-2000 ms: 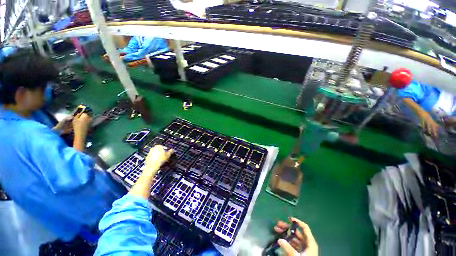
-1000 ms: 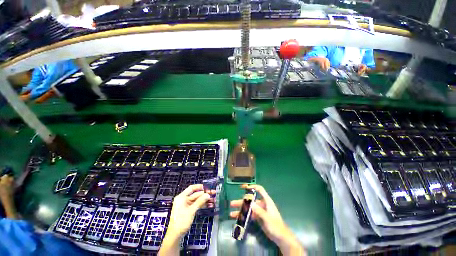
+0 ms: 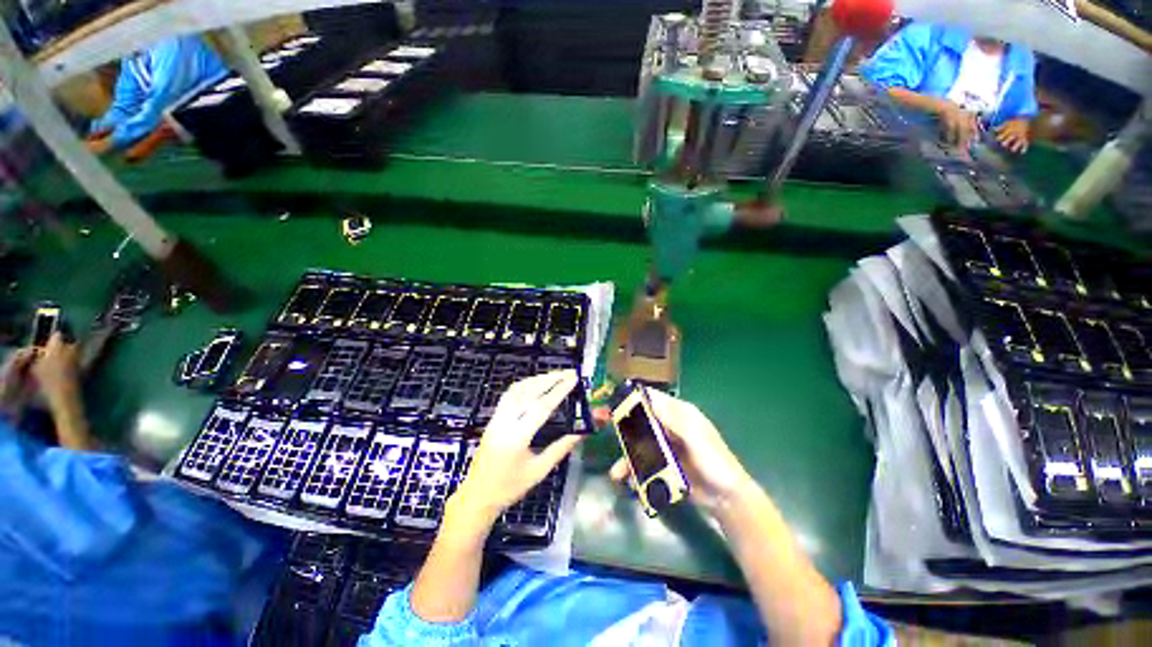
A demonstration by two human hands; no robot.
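My right hand (image 3: pixel 689 458) holds a dark phone front housing (image 3: pixel 647 450) with a light gold edge, its window side turned up. My left hand (image 3: pixel 521 440) is beside it and holds a thin dark part (image 3: pixel 582 407), seen nearly edge-on and partly hidden by the fingers. The black blister tray (image 3: pixel 379 423) lies at left under my left forearm, with rows of dark framed housings and keypad-grid parts. The green lever press (image 3: pixel 682 228) stands beyond my hands, with its copper-brown fixture (image 3: pixel 648 339) at its foot.
Black trays (image 3: pixel 1074 379) with white interleaf sheets (image 3: pixel 884 379) are piled at right. The red lever knob (image 3: pixel 863 13) sticks up at top. Loose dark pieces (image 3: pixel 210 359) lie left of the tray. A person's hands (image 3: pixel 57 367) are at far left; another person sits across.
My left hand reached into the tray earlier, then came back beside my right. The housing in my right hand has turned from edge-on to window side up. The view has shifted.
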